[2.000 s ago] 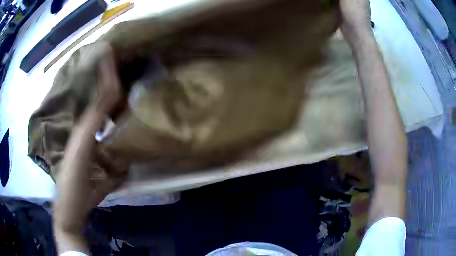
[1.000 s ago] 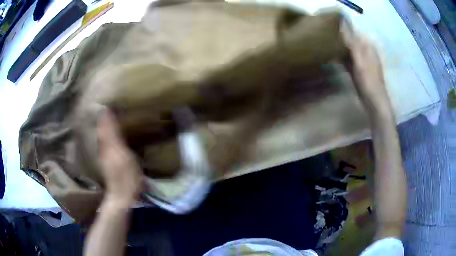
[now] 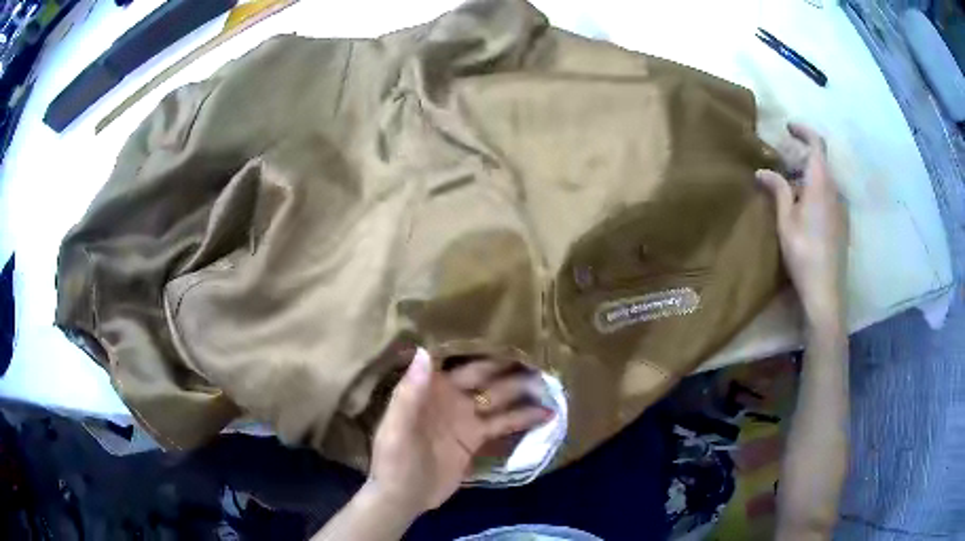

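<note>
A brown jacket lies spread with its shiny lining up, over the table's front edge. On its right front are a pale oval name patch and small dark discs. The armhole, edged with a white layer, faces me. My left hand, with a gold ring, is at the armhole. Its thumb is at the left rim and its blurred fingers are spread across the opening. My right hand is at the jacket's right edge, thumb and fingers apart. No needle or thread can be made out.
The white cloth-covered table reaches past the jacket. A long dark block and a ruler lie at the back left. A slim black tool lies at the back right. Scraps and dark cloth show below the front edge.
The jacket was blurred in motion and now lies flatter, with its right front turned lining up. My left hand has moved right to the armhole. My right hand has come down and opened.
</note>
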